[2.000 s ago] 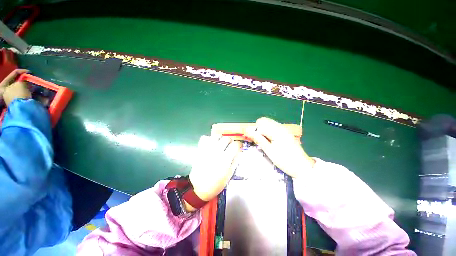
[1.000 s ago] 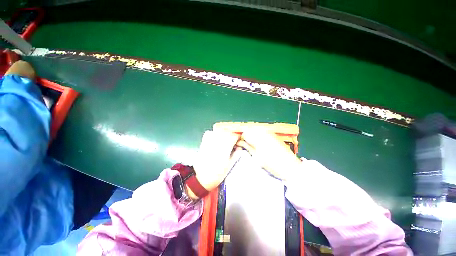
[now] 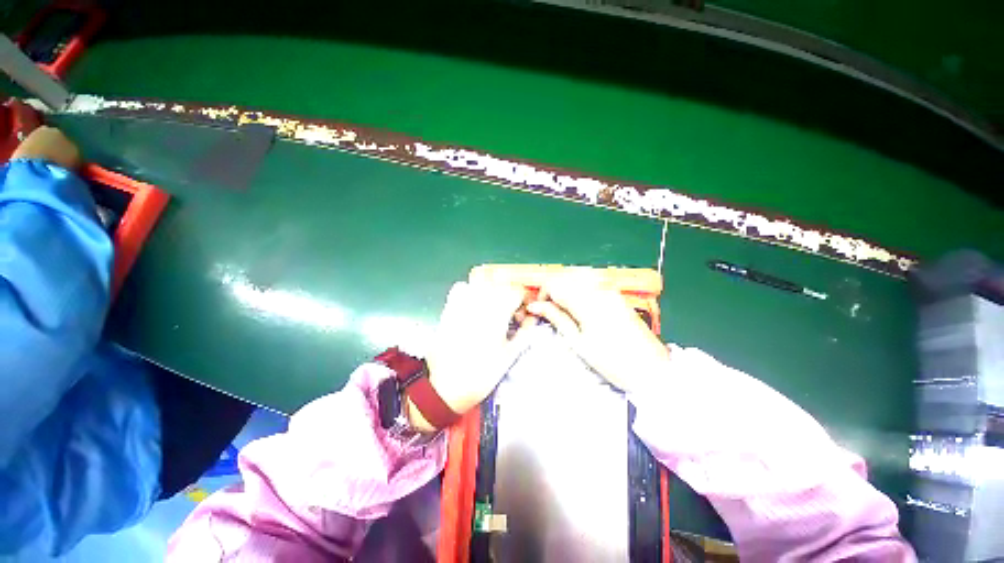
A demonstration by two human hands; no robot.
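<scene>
A red-orange carrier frame [image 3: 457, 500] lies on the green bench around an open black tablet unit [image 3: 646, 484]. A large shiny silver-white rectangle [image 3: 559, 462] fills most of the unit. A small green-and-white patch [image 3: 491, 521] shows at its near left. My left hand [image 3: 476, 346], with a red band at the wrist, and my right hand [image 3: 589, 330] rest over the unit's far end. Their fingertips meet just inside the frame's far rim. The fingers hide the board end, and I cannot tell whether they grip a small part.
A thin black pen-like tool [image 3: 767, 279] lies on the bench at right. Stacked grey trays [image 3: 958, 385] stand at the right edge. At left, a person in a blue sleeve [image 3: 55, 253] has a hand at another red frame [image 3: 138, 225]. A worn edge strip [image 3: 528, 174] borders the green conveyor [image 3: 550, 110].
My right hand has moved left and down from the frame's far rim, and its fingertips have come together with my left hand's. The neighbouring person's hand has shifted up off the red frame's near part.
</scene>
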